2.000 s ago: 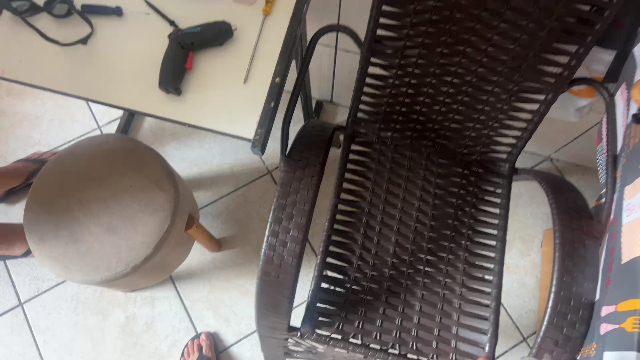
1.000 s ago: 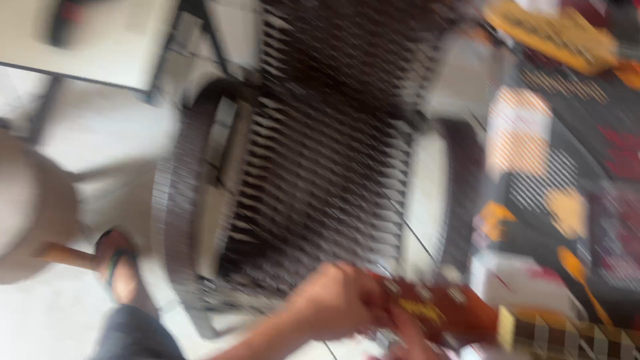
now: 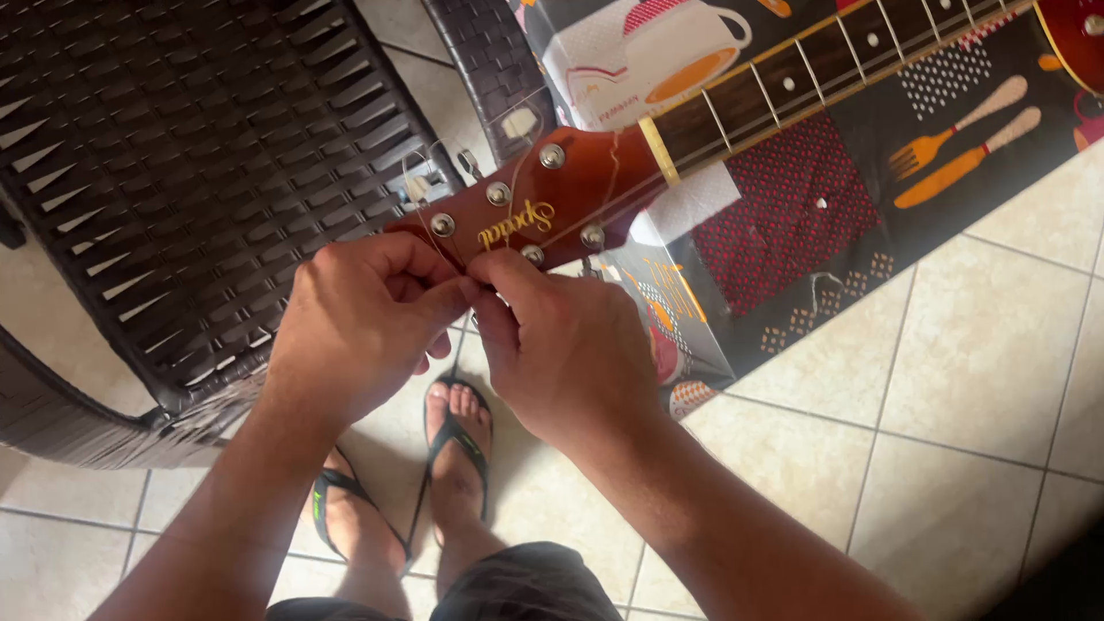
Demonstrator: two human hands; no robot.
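An electric guitar's reddish-brown headstock (image 3: 569,185) points left, its fretted neck (image 3: 776,86) running to the upper right. Metal tuning posts (image 3: 498,193) stand on its face, and thin strings run loosely over it, some curling past its upper edge. My left hand (image 3: 362,319) is at the headstock's lower left end, thumb and fingertips pinched together. Against it, my right hand (image 3: 561,345) pinches at the lower edge, fingertips touching those of the left. Both seem to be on a thin guitar string at a post, though the fingers mostly hide the spot.
A brown woven chair (image 3: 198,164) stands at the left, its armrest (image 3: 492,69) close behind the headstock. Under the guitar lies a patterned tablecloth (image 3: 828,216) over a table, its corner hanging near my right forearm. My feet in flip-flops (image 3: 457,440) are on the tiled floor (image 3: 793,466).
The view has swung right, from the chair and stool to the guitar. Both hands, absent two seconds ago and blurred at the headstock one second ago, are now pinched together at its lower left end.
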